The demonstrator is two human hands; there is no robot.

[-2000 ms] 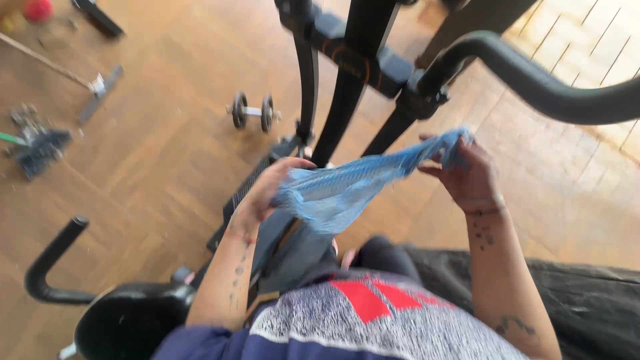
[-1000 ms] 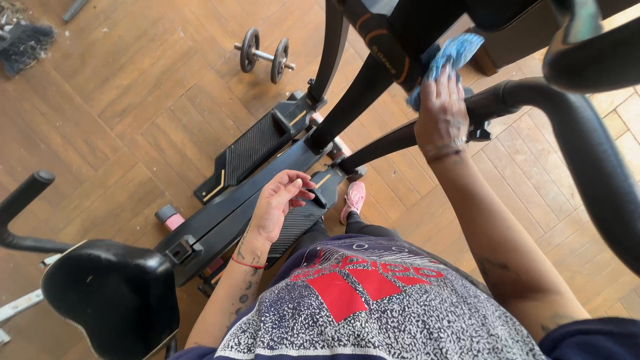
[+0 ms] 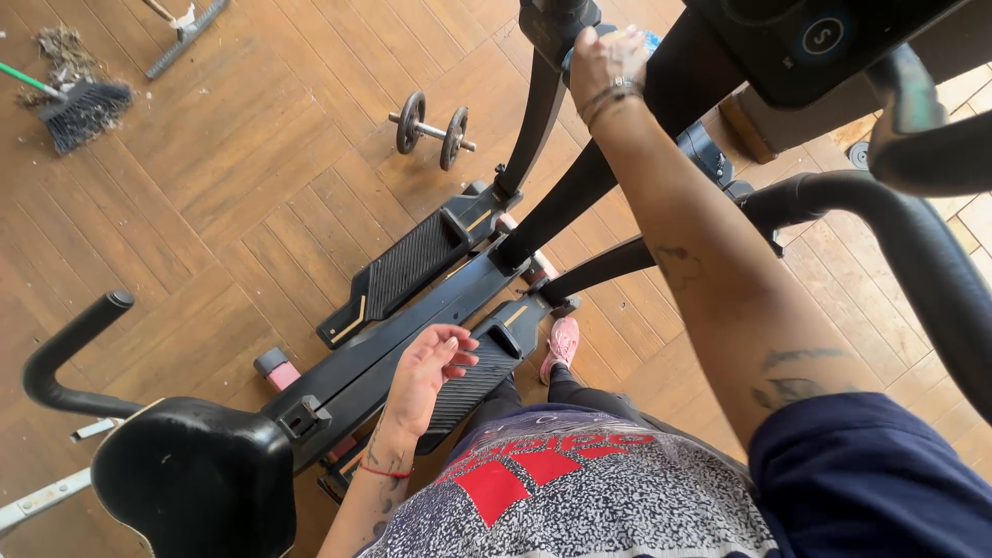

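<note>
My right hand [image 3: 608,66] presses a blue cloth [image 3: 652,40] against the upper joint of the far arm of a black elliptical trainer [image 3: 554,35]. Most of the cloth is hidden under the palm and fingers; only bits of blue show at its edges. Nothing is in my left hand [image 3: 430,376], which hovers palm up with loosely curled fingers above the near ribbed pedal [image 3: 473,380]. The far pedal [image 3: 415,267] lies beyond the machine's central rail [image 3: 387,341].
A dumbbell [image 3: 431,130] lies on the wooden floor past the machine. At upper left are a broom head [image 3: 85,112], a squeegee [image 3: 186,39] and swept debris [image 3: 66,58]. The black seat [image 3: 194,480] is at lower left, a curved handlebar [image 3: 891,209] at right, a console [image 3: 806,46] above.
The cloth, stretched between both hands two seconds ago, is now under my right hand alone. Since one second ago that hand has moved across to the machine's far arm joint. My left hand stays free.
</note>
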